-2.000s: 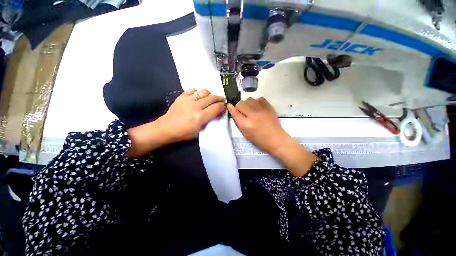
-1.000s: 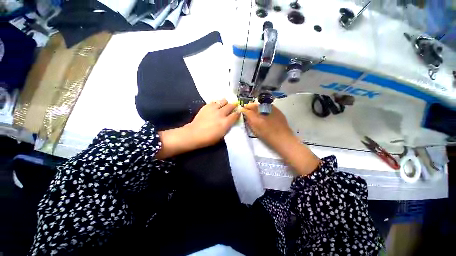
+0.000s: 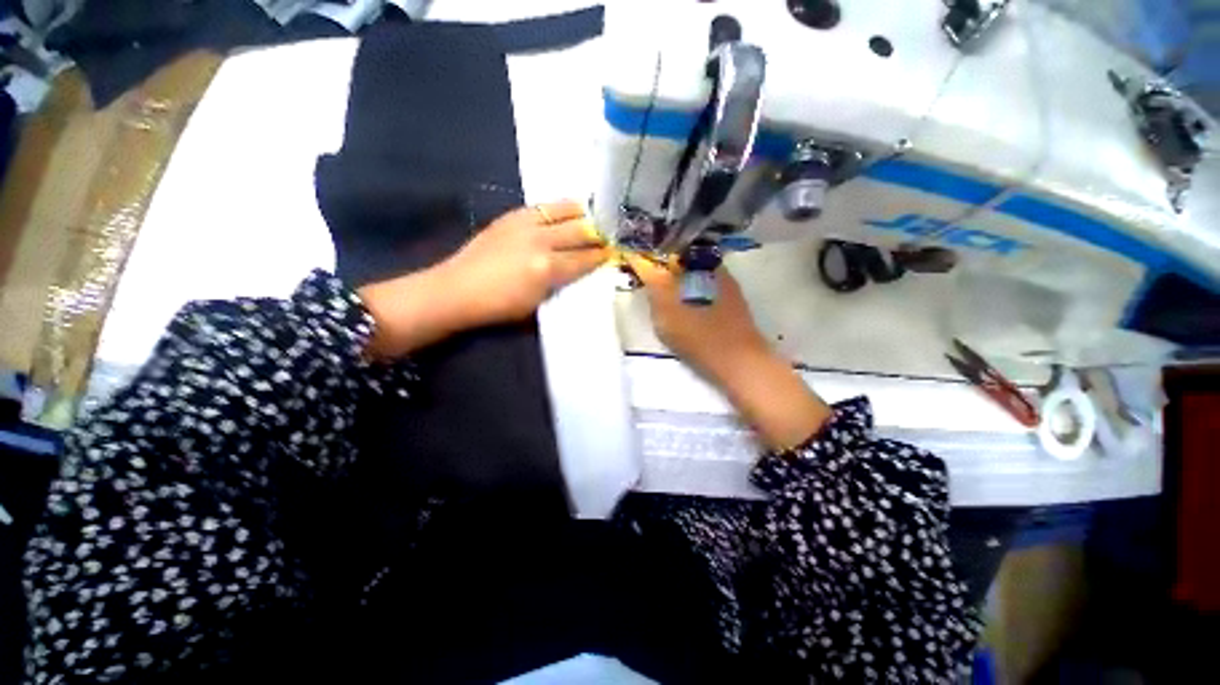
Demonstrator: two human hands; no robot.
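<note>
A black garment panel [image 3: 428, 121] lies on the table left of the needle and hangs over the front edge onto the lap. A white-backed strip [image 3: 585, 388] runs from the fingertips down over the table edge. My left hand [image 3: 522, 272] lies on the cloth, its fingertips at the presser foot [image 3: 636, 234], pressing the work. My right hand [image 3: 705, 315] is on the other side, its fingertips at the strip's top edge near the foot, partly behind the machine's knob. The needle and the seam are too small and hidden to tell.
The white Jack machine head [image 3: 910, 201] fills the upper right. Black-handled scissors [image 3: 856, 264] lie under its arm. Red snips [image 3: 993, 383] and a white ring [image 3: 1066, 422] lie at right. Taped cardboard [image 3: 100, 241] is at left, with dark cut pieces [image 3: 147, 40] at the top left.
The view has shifted. The black panel has moved further up the table past the machine head, and less of the strip hangs below the fingers. Both hands remain at the presser foot.
</note>
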